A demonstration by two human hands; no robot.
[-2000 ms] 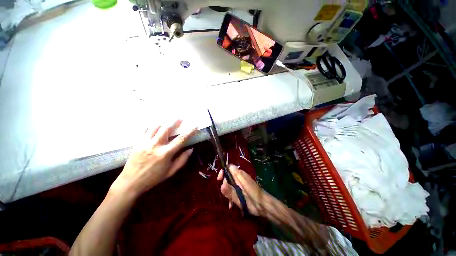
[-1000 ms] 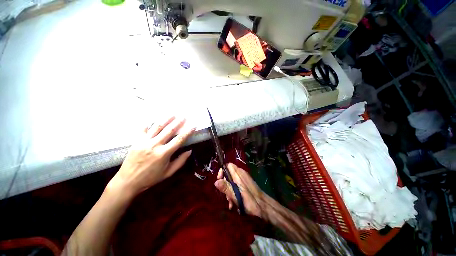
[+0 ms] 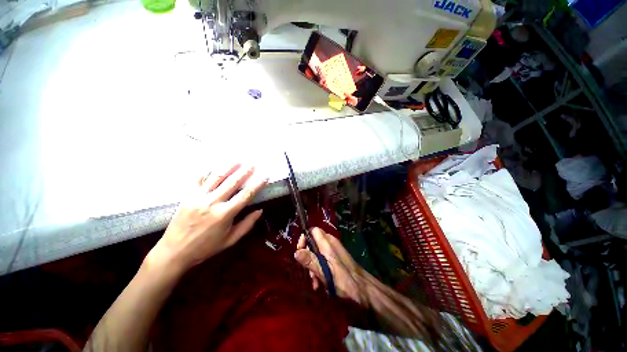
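My right hand point(image 3: 331, 265) is closed around the handles of dark fabric shears point(image 3: 298, 199). The long blades look closed or nearly so and point up across the front edge of the white table point(image 3: 137, 218). My left hand point(image 3: 210, 216) lies palm down on the table's front edge, just left of the blades, fingers spread a little. Any white piece under its fingers is lost in the glare, so I cannot tell what it presses on. A red cloth point(image 3: 275, 316) with white clippings covers the lap.
The sewing machine point(image 3: 385, 34) stands at the back, a lit phone point(image 3: 340, 71) leaning on it beside a yellow block point(image 3: 336, 102). Spare scissors point(image 3: 443, 108) rest at its right end. An orange-red basket point(image 3: 440, 268) of white pieces point(image 3: 491, 237) stands at the right. A green object point(image 3: 159, 5) is top left.
The view has shifted slightly, so the machine and basket sit a little further left in the picture. Both hands and the shears hold nearly the same pose. The phone picture has changed.
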